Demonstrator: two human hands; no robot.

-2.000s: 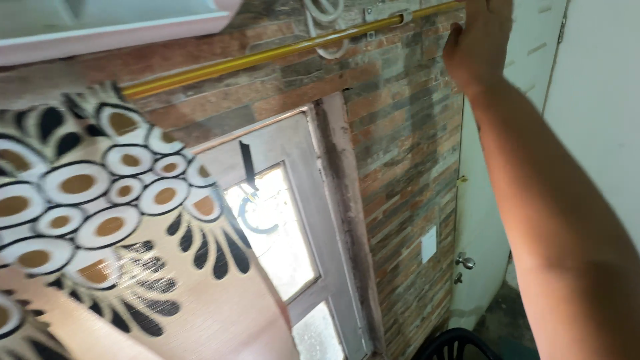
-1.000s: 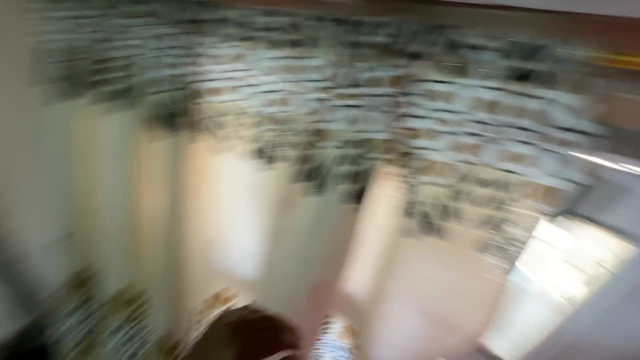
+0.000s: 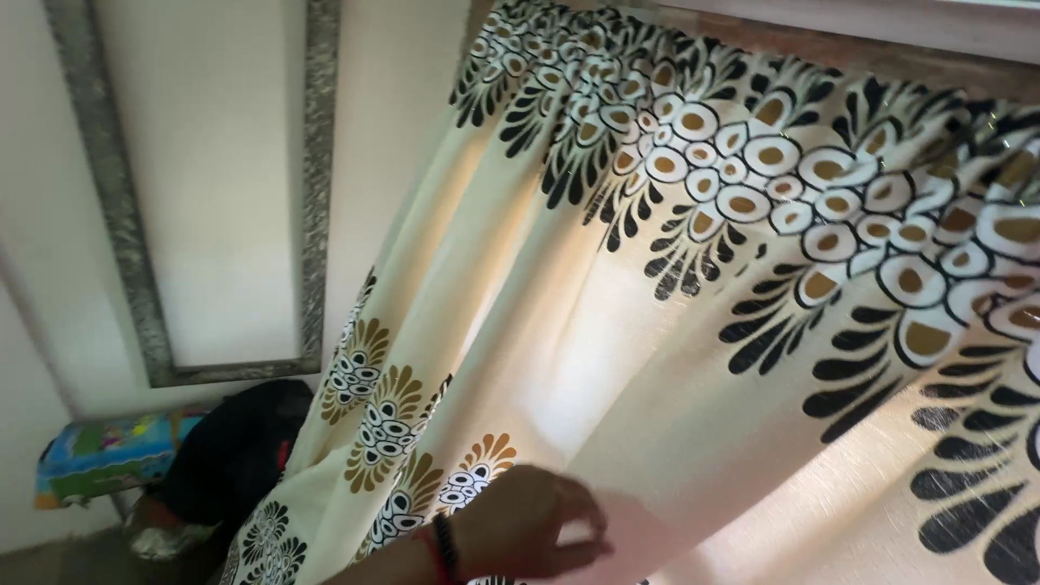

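Observation:
A cream curtain (image 3: 634,349) with black, white and gold printed petals and ovals hangs in folds, gathered along its top edge. Light shines through it from behind. My left hand (image 3: 548,520) reaches in from the bottom, a black bracelet and a red band at its wrist. It is in front of the lower part of the curtain, blurred, with fingers and thumb curved and a gap between them. Whether the fingertips pinch the cloth cannot be told. My right hand is out of view.
On the left, a grey speckled frame (image 3: 317,187) borders a pale wall panel. Below it are a blue and green printed package (image 3: 122,455) and a black cloth-like item (image 3: 236,447) beside the curtain. A pale ledge (image 3: 959,28) runs above the curtain at upper right.
The view has swung left, away from the door and the window. My right hand, earlier raised at the yellow rod, has left view. My left hand now shows before the curtain.

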